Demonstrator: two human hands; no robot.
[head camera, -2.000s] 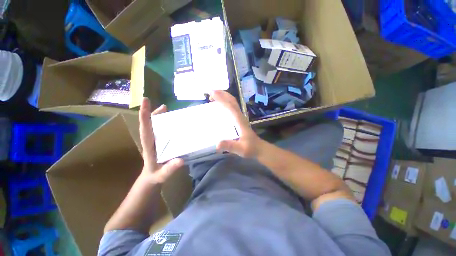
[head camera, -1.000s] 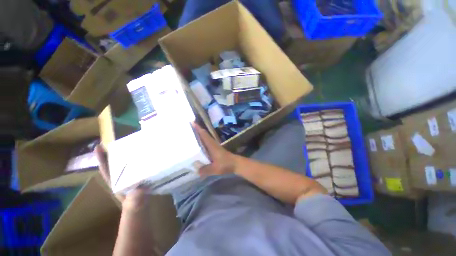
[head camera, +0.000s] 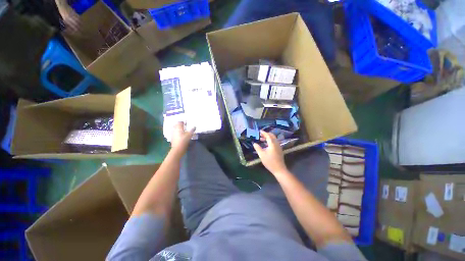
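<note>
A stack of white printed flat box blanks lies beyond my knees. My left hand is at its near edge, fingertips on the top sheet, thumb apart; no sheet is lifted. My right hand is inside the near edge of a large brown carton, fingers apart beside pale blue pieces, and I see nothing gripped in it. Two white product boxes, one behind the other, lie on jumbled blue and dark pieces in the carton.
An open brown carton stands left of my lap, a smaller one with printed pieces beyond it. A blue crate of cream packs is beside my right leg. Blue crates stand far right. Another person's hand shows at upper left.
The white box that both hands held has left them; a further white box now lies in the large carton. My left hand moved to the blank stack, my right into the carton. The view shifted.
</note>
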